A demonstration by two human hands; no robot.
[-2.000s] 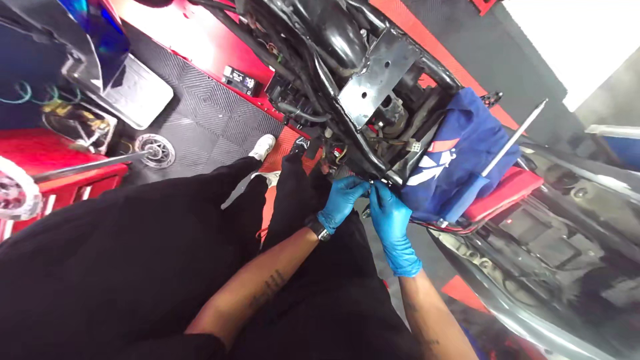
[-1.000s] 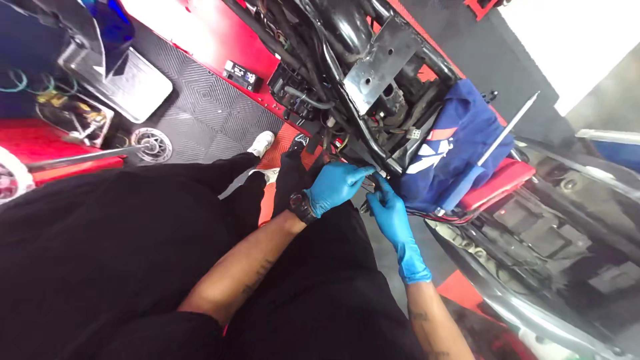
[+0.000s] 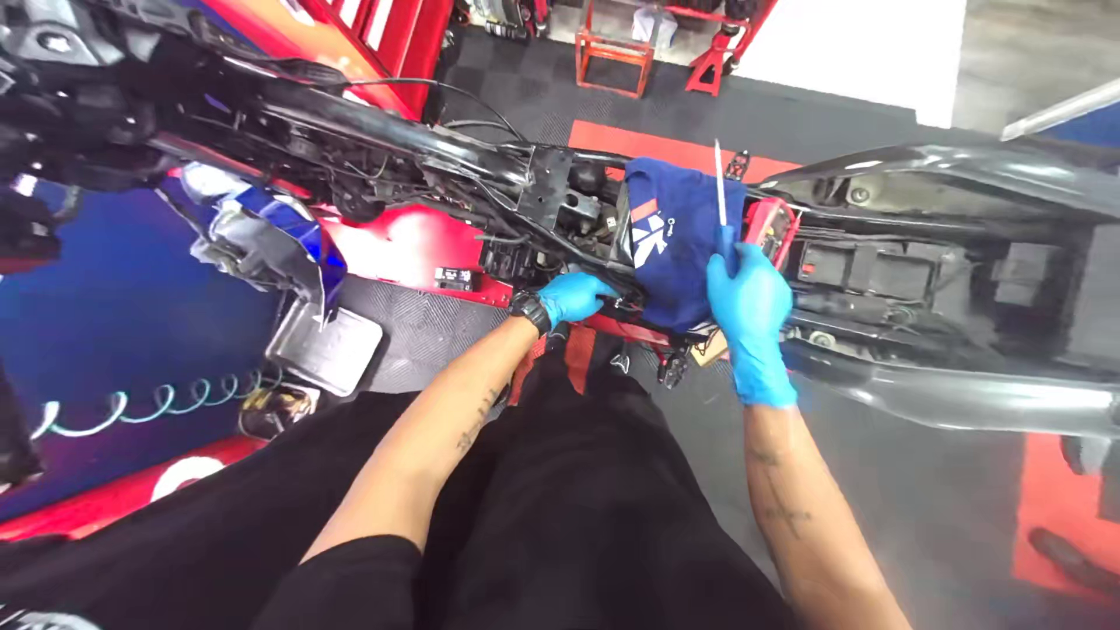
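Note:
A long-shafted screwdriver (image 3: 721, 188) with a blue handle is in my gloved right hand (image 3: 750, 302), its shaft pointing away from me over a dark blue cloth (image 3: 678, 241). The cloth lies across the motorcycle frame beside a small red tray or case (image 3: 770, 226). My left hand (image 3: 576, 297), in a blue glove, rests at the near rail of the black motorcycle frame (image 3: 551, 236); its fingertips are partly hidden, and whether they grip anything cannot be made out. A metal bracket plate (image 3: 544, 188) sits on the frame beyond that hand.
On the right lies a large dark vehicle body section (image 3: 919, 376). A red jack stand (image 3: 713, 66) and a red metal frame (image 3: 614, 61) stand on the floor beyond. At left are a grey tray (image 3: 325, 346), blue bodywork (image 3: 262, 232) and a coiled hose (image 3: 166, 398).
My right hand has left the frame edge beside my left hand and taken hold of the screwdriver, which lay on the cloth before. The view has swung round to the right.

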